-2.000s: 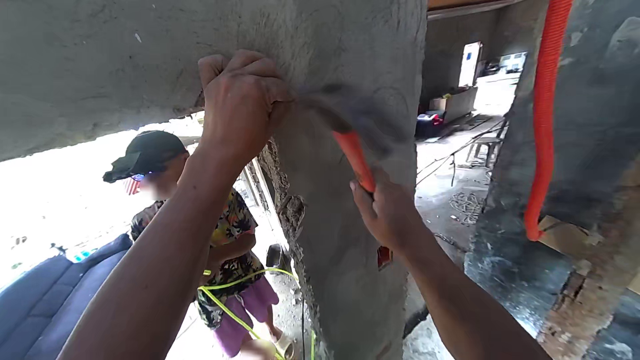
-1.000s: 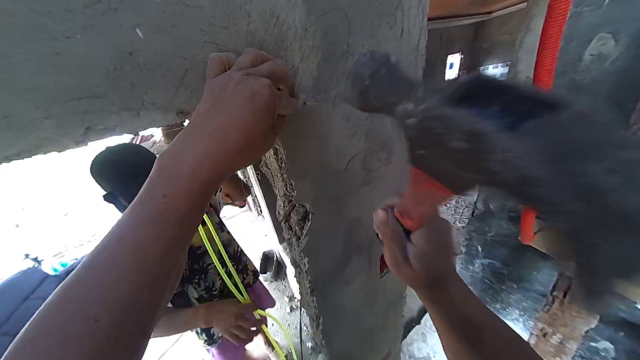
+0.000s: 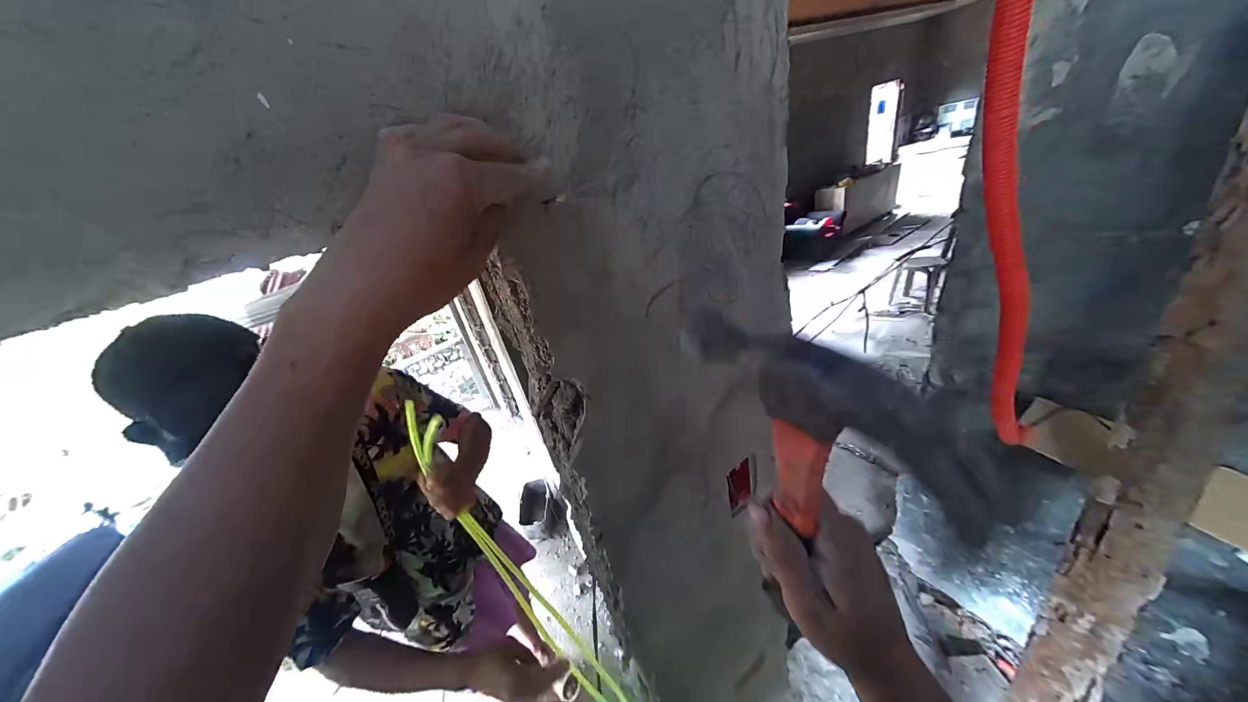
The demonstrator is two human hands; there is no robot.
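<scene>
My left hand (image 3: 448, 200) is raised against the grey plastered wall (image 3: 624, 292), its fingertips pinched at a small, thin thing, possibly a nail (image 3: 556, 199), that juts out by the thumb. Lower and to the right, my right hand (image 3: 829, 585) grips the red handle of a hammer (image 3: 799, 458). The hammer's head is dark and motion-blurred, in front of the wall's right edge. A small red-lined recess (image 3: 741, 485) shows in the wall just left of the handle.
Below my left arm, a person in a patterned shirt (image 3: 419, 546) holds yellow-green cord (image 3: 507, 570). At right hangs a red corrugated conduit (image 3: 1006, 224), with cardboard (image 3: 1068, 434) at its lower end. A rough broken wall edge (image 3: 561, 400) runs down the pillar. Behind lies a room with a small stand (image 3: 921, 273).
The hammer has swung about in my right hand, which is lower than before. My left hand stays at the same spot on the wall. The other person has bent down and now holds up cord.
</scene>
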